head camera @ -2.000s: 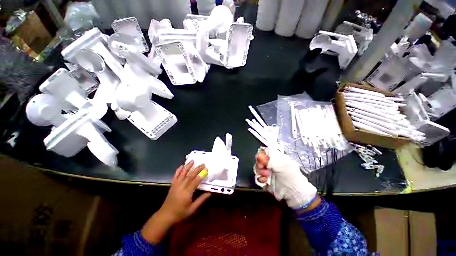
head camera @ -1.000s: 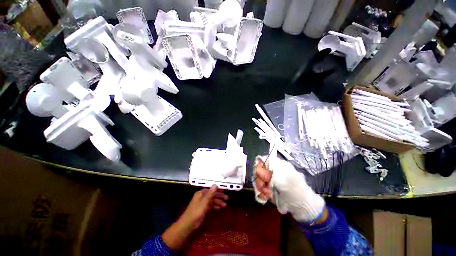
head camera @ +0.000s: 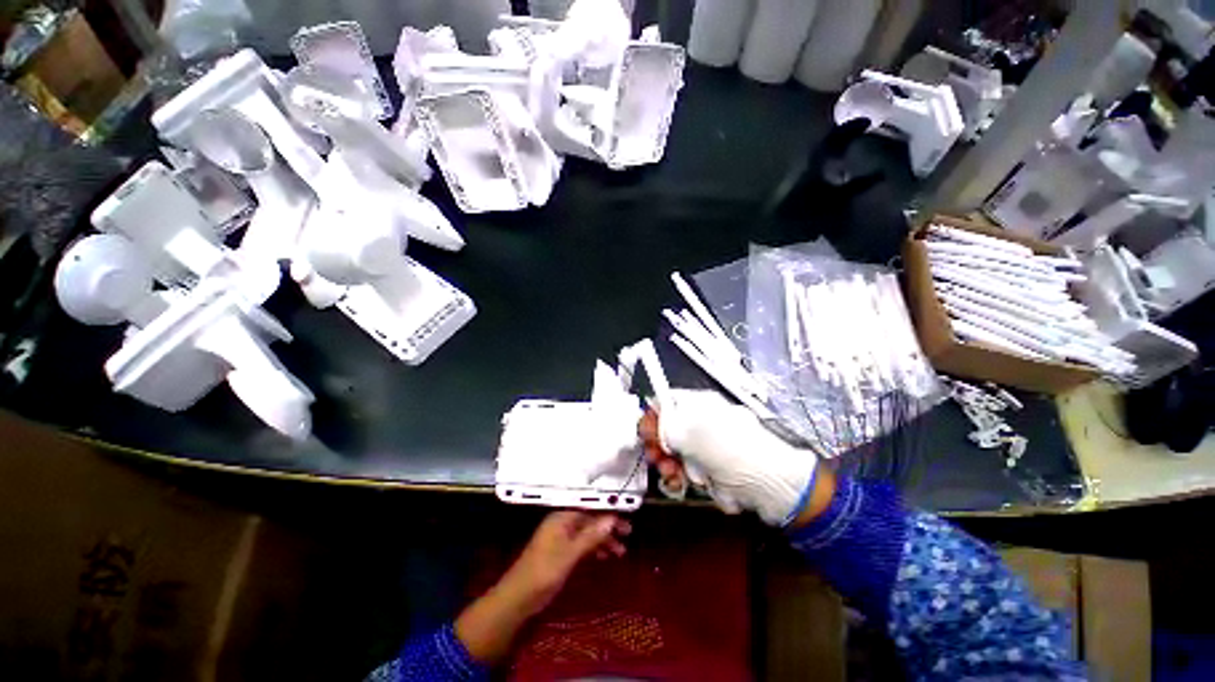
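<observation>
A white housing (head camera: pixel 553 450) lies on the bench's front edge, with an upright arm at its right side. My left hand (head camera: pixel 570 553), bare, is just below the housing's front edge with its fingers bent; I cannot tell if it holds anything. My right hand (head camera: pixel 733 460), in a white knitted glove with bare fingertips, is at the housing's right side. Its fingers are closed close to the arm, and what they hold is hidden. A fine dark strand shows between the fingers and the base.
Loose white rods (head camera: pixel 709 349) lie beside a clear polybag (head camera: pixel 773 313) of rods. A carton tray (head camera: pixel 941 333) of rods stands right, with small pale pieces (head camera: pixel 989 420) before it. White housings (head camera: pixel 380 260) are heaped left and back. A black piece (head camera: pixel 842 157) lies at the back right.
My left hand has come off the housing's top to below its front edge. My right hand has moved left from beside the loose rods to the housing's arm.
</observation>
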